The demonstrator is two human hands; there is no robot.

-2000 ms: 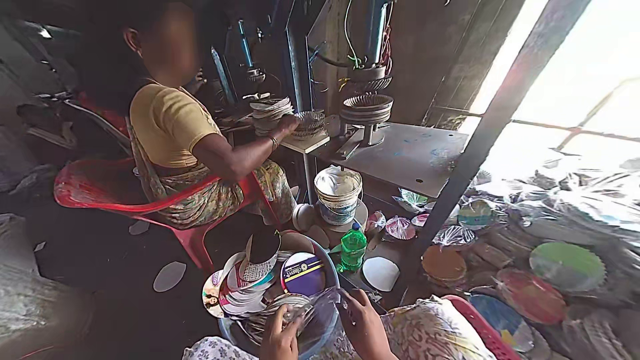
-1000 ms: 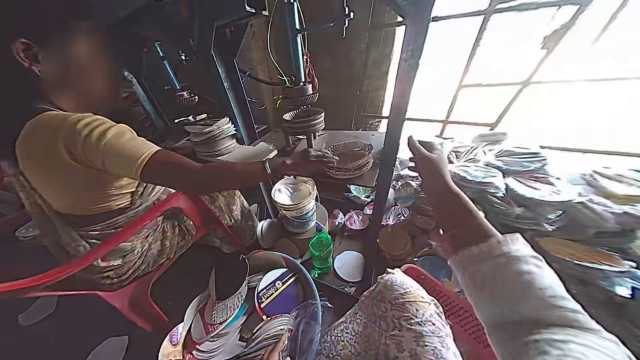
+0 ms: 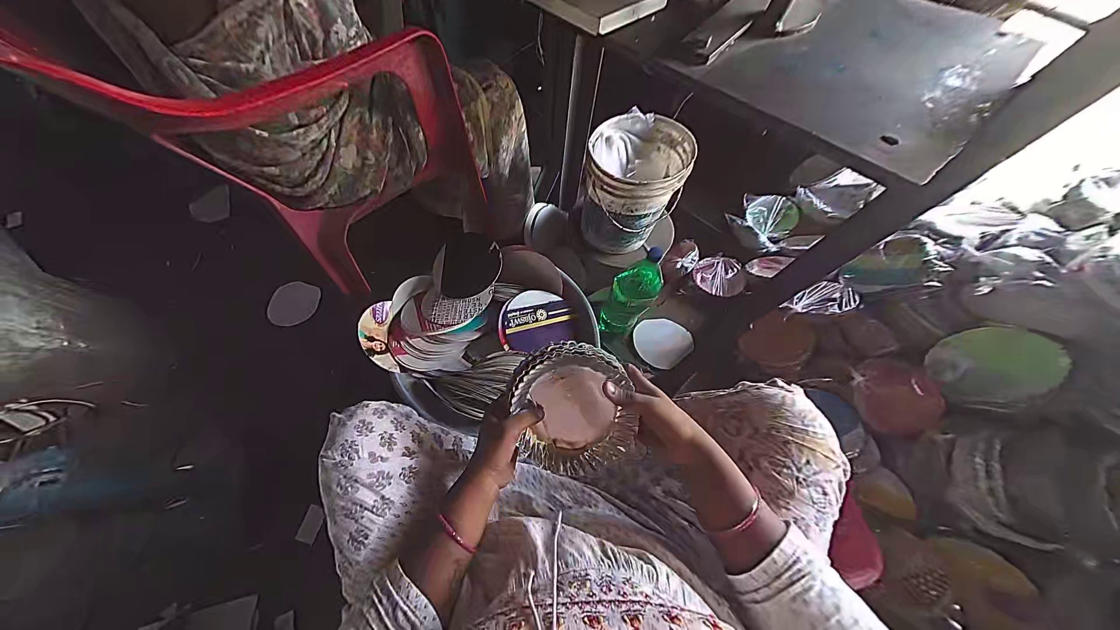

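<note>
Over my lap, both hands hold a stack of fluted paper bowls (image 3: 573,407) with ruffled rims, tilted toward me. My left hand (image 3: 503,442) grips its left side, thumb inside the rim. On the right side, my right hand (image 3: 661,416) closes around the rim, thumb also inside. Just beyond the bowls stands a round tub (image 3: 588,306) filled with printed card discs (image 3: 535,322) and curled card sheets (image 3: 464,284). The undersides of the bowls and several fingertips are hidden.
A person sits on a red plastic chair (image 3: 324,236) at the upper left. A white bucket (image 3: 637,188), a green plastic bottle (image 3: 632,293) and a pale disc (image 3: 662,343) stand or lie beyond the tub. A metal table (image 3: 840,79) is at upper right; wrapped plates (image 3: 997,366) cover the right floor.
My right hand has come back from its raised reach on the right to my lap. Both hands now hold the bowl stack. The view has tilted down.
</note>
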